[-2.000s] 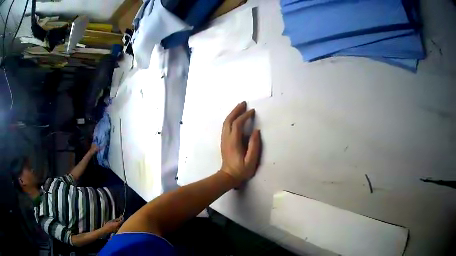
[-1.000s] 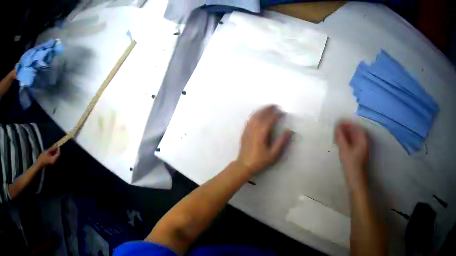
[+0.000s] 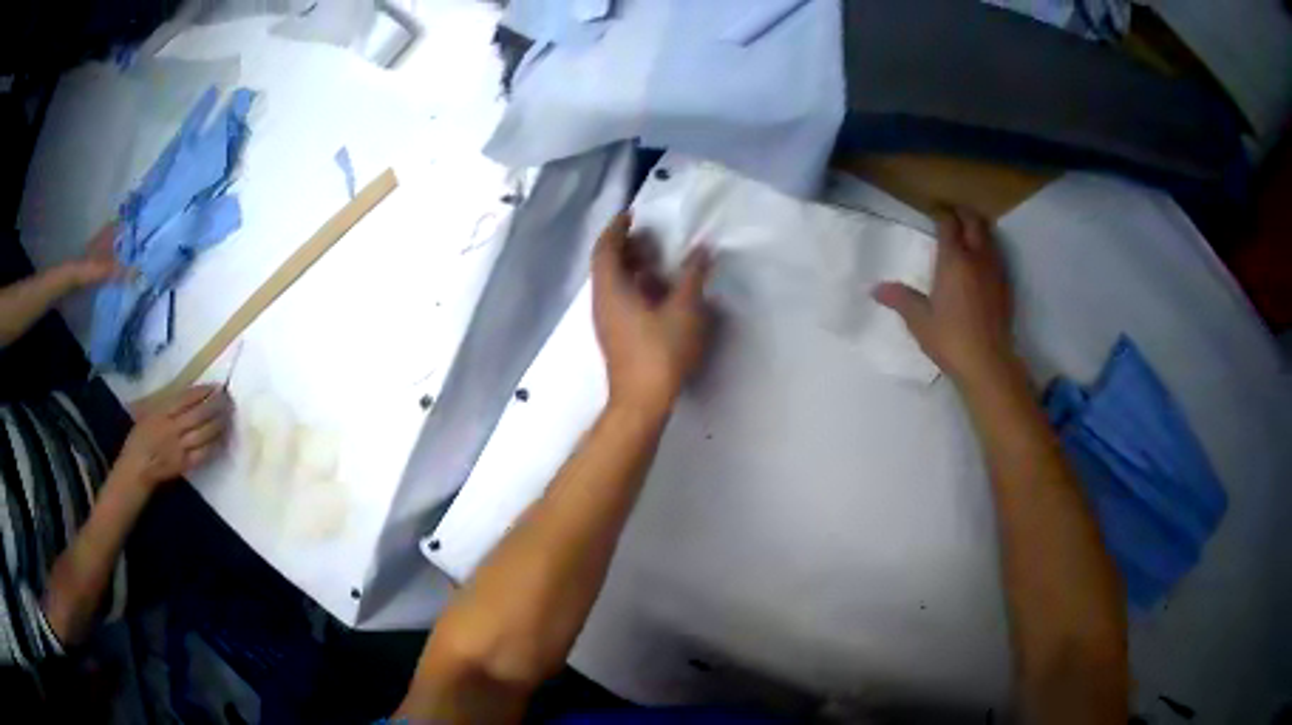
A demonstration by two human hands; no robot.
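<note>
A white paper or interlining sheet (image 3: 808, 262) lies on the white table cover, its surface slightly wrinkled. My left hand (image 3: 649, 319) is at its left part, thumb and fingers apart, with nothing visibly gripped. My right hand (image 3: 964, 305) is at its right edge, thumb over the sheet and fingers along the edge; whether it pinches the sheet is unclear. A stack of blue cloth pieces (image 3: 1141, 467) lies right of my right forearm, partly hidden by it.
Pale blue cloth (image 3: 680, 85) and a dark grey padded board (image 3: 1020, 85) lie at the back. A grey cloth strip (image 3: 489, 375) crosses the pinned cover. At left, another person's hands are at blue cloth (image 3: 184, 213) and a yellow-brown ruler or strip (image 3: 291, 269).
The view has shifted. My right hand came into view and moved to the sheet's right edge. My left hand moved from the bare cover to the sheet. The other person's blue cloth is more spread out.
</note>
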